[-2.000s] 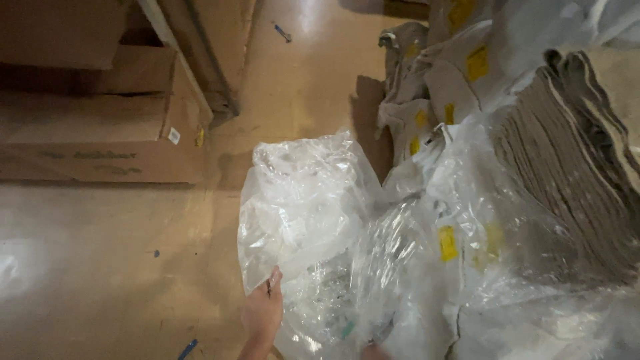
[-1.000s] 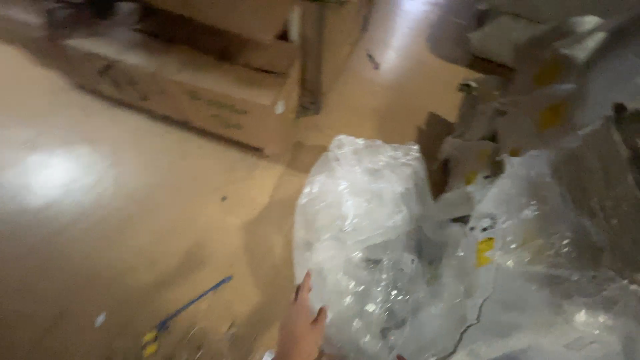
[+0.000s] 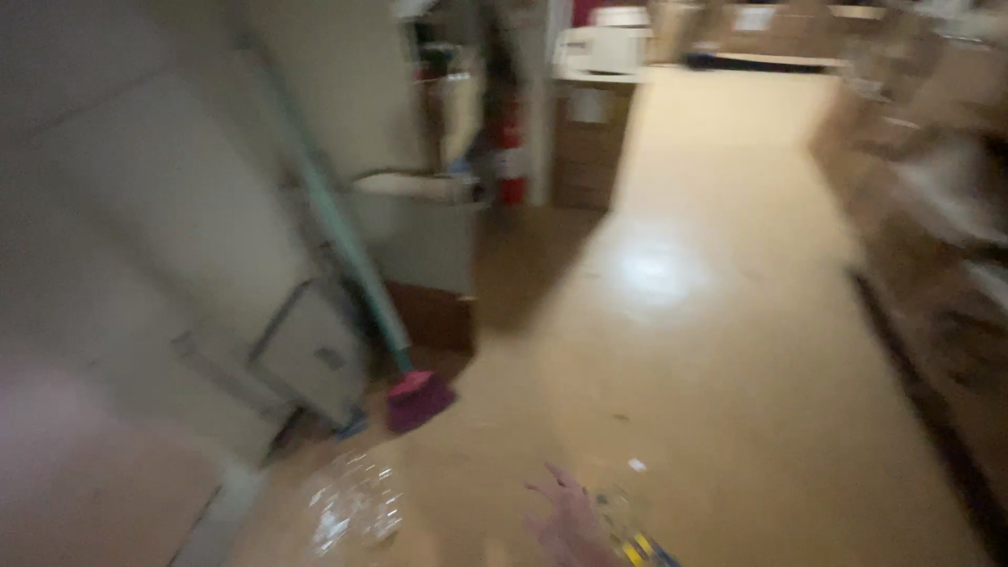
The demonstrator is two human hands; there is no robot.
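My right hand [image 3: 568,512], blurred, is low and just right of the middle, above the floor, with its fingers apart and nothing visible in them. Near it, at the bottom edge, lies a yellow and blue item [image 3: 646,550], too blurred to name. Crumpled clear plastic [image 3: 353,504] shows at the lower left, apart from this hand; whether anything touches it below the frame cannot be told. My left hand is not in view. A broom with a pink and purple head [image 3: 420,400] and a green handle leans at the left.
A pale folded object [image 3: 311,350] leans by the left wall. Farther back are a red cylinder [image 3: 512,161], likely a fire extinguisher, and a cardboard box [image 3: 587,146]. Plastic-wrapped goods [image 3: 945,181] line the right side. A small white scrap [image 3: 637,465] lies on the floor.
The view has swung widely to a floor aisle. The large clear plastic bag under my left hand and the stacked grey-brown goods are no longer before me. My left hand has left the view.
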